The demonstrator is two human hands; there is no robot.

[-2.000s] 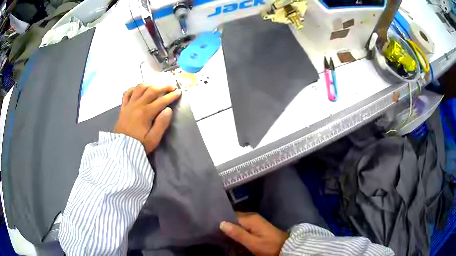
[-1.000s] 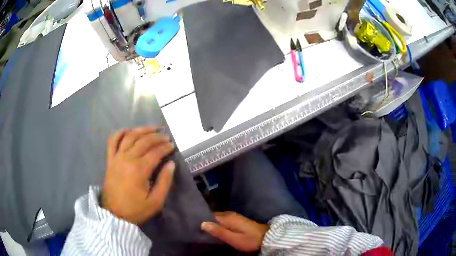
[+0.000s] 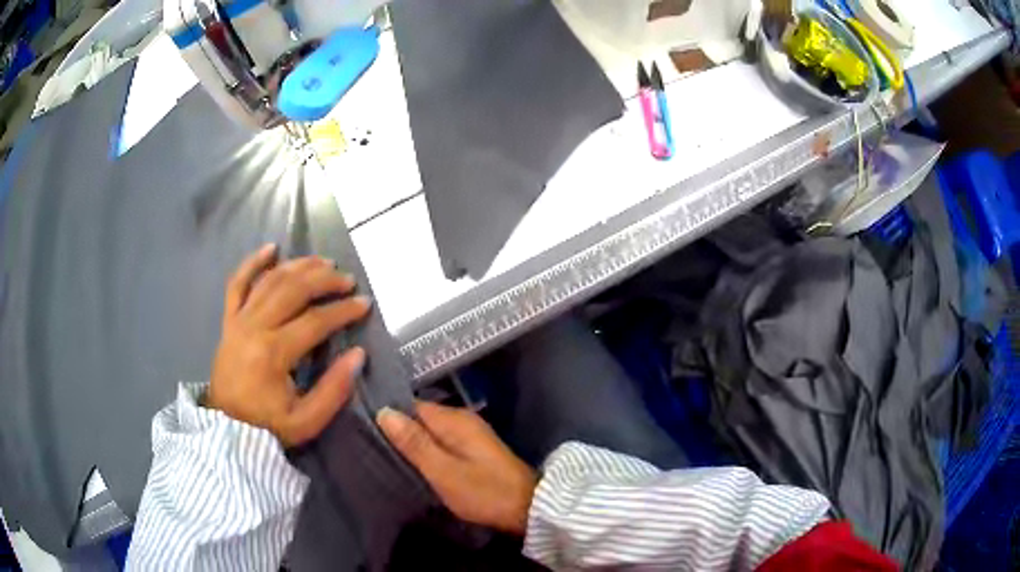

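A dark grey garment panel (image 3: 168,212) spreads over the left of the table, its right edge running from the presser foot (image 3: 293,132) down to the lap, with creases fanning out from the foot. My left hand (image 3: 289,341) lies on the panel near its right edge, fingers bent and a little apart, pressing on the cloth. My right hand (image 3: 464,460) pinches the panel's edge between thumb and fingers, just right of and below my left hand. The blue plastic piece (image 3: 330,74) sits beside the needle area. The needle tip cannot be made out.
A small cut grey panel (image 3: 492,123) lies flat right of the needle. Thread snips (image 3: 654,110), a round tray (image 3: 822,62) and a ruler tape (image 3: 604,263) are on the table. Crumpled grey cloth (image 3: 839,369) lies at lower right, over blue crates.
My left hand has moved back from the presser foot along the panel. My right hand has moved up and left with the panel's edge, bunching it. The view has shifted to the right.
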